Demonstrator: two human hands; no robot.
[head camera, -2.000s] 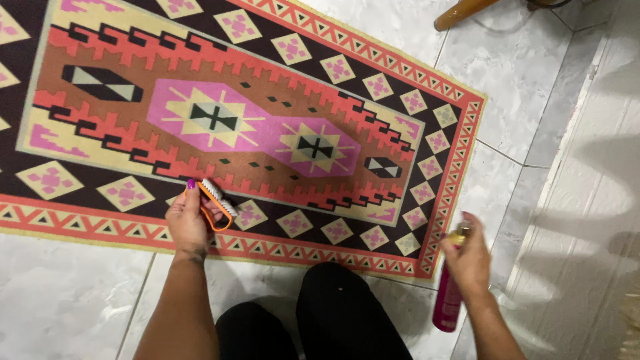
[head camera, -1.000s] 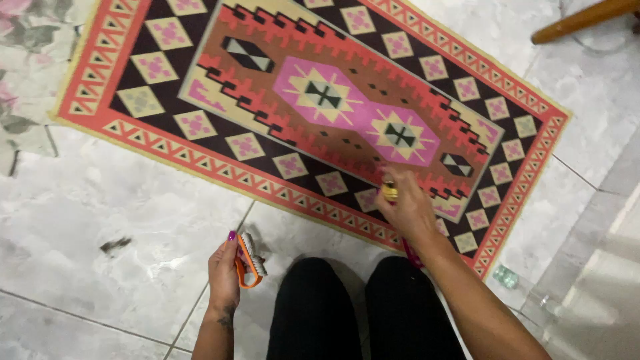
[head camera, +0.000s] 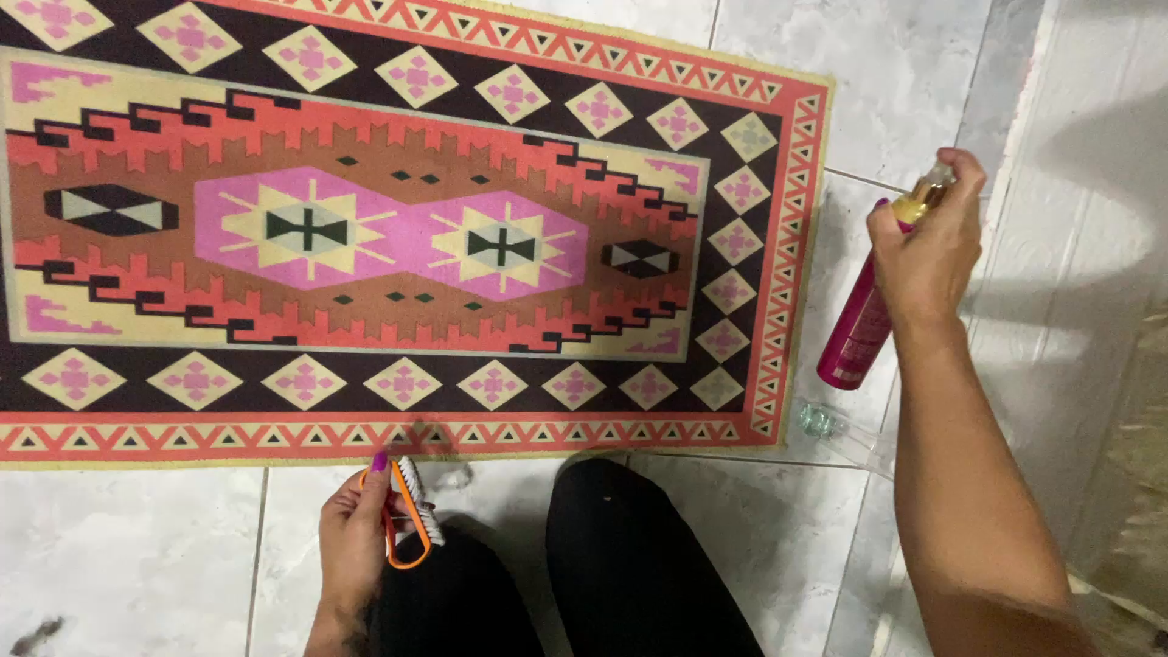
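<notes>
My left hand (head camera: 360, 529) grips an orange-handled scrub brush (head camera: 418, 516) with white bristles, just below the near edge of a patterned rug (head camera: 392, 228). The rug lies flat on the tiles, with pink, red, brown and black shapes and a border of diamonds. Off the rug's right end, my right hand (head camera: 931, 242) is closed around a magenta spray bottle (head camera: 858, 333) with a gold collar, its fingers over the clear top. The bottle is tilted and bears writing.
A clear object with a greenish end (head camera: 818, 420) lies on the marbled floor tiles (head camera: 876, 82) by the rug's near right corner. A whitish panelled surface (head camera: 1077, 274) runs along the right. My black-clad knees (head camera: 630, 547) are at the bottom. A dark smudge (head camera: 38, 639) marks the floor at lower left.
My right hand has moved with the bottle from over the rug to beyond its right end. My left hand still holds the brush. The view has shifted.
</notes>
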